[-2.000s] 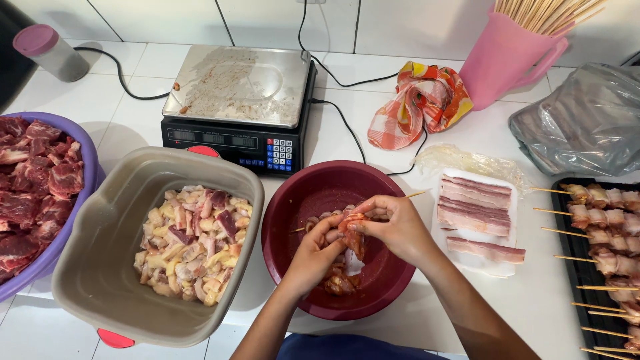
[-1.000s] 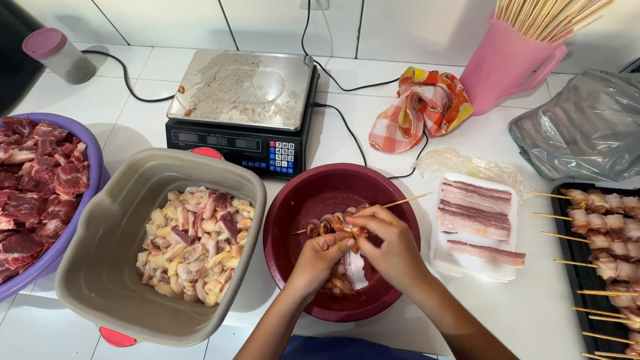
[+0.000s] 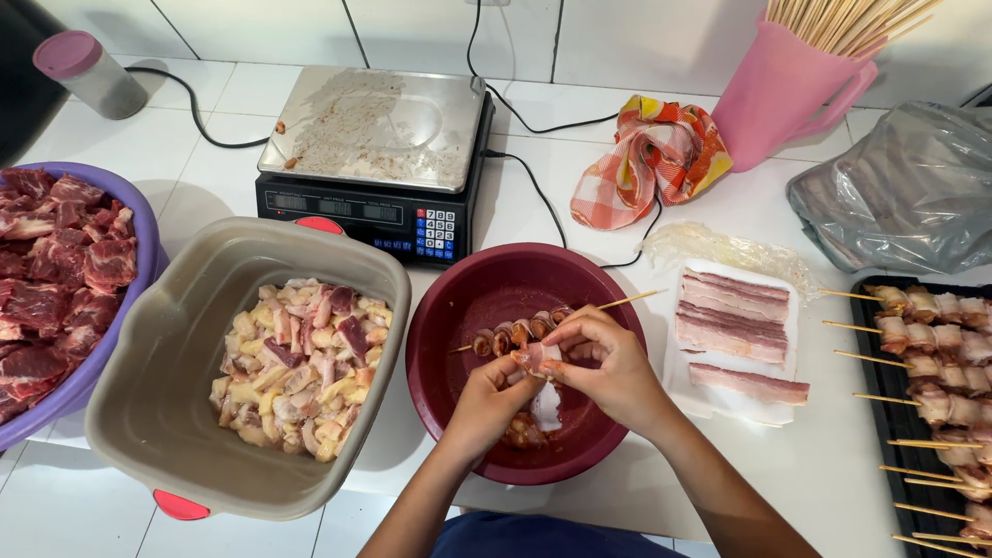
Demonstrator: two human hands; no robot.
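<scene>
Over a dark red plastic bowl point(image 3: 442, 387), my left hand point(image 3: 496, 395) and my right hand point(image 3: 601, 356) meet and pinch one small piece of meat wrapped in a bacon strip point(image 3: 536, 359) between the fingertips. Behind my fingers a wooden skewer point(image 3: 632, 298) lies across the bowl, threaded with several bacon-wrapped rolls point(image 3: 502, 337). A pale strip point(image 3: 547, 407) hangs or lies below my hands; which one I cannot tell. Loose pieces of seasoned meat point(image 3: 525, 432) sit in the bowl's bottom. Bacon slices point(image 3: 732, 314) lie on a white foam tray point(image 3: 792, 341) to the right.
A grey-brown tub point(image 3: 132, 418) of pale meat scraps and a purple basin point(image 3: 147, 225) of red meat stand left. Behind are a digital scale point(image 3: 372, 132), a cloth point(image 3: 659, 163) and a pink pitcher point(image 3: 783, 93) of skewers. A plastic bag point(image 3: 899, 194) and a black tray point(image 3: 891, 418) of filled skewers are right.
The bacon-wrapped piece between my fingertips shows more plainly now, in front of the skewer. Both hands have stayed over the red bowl.
</scene>
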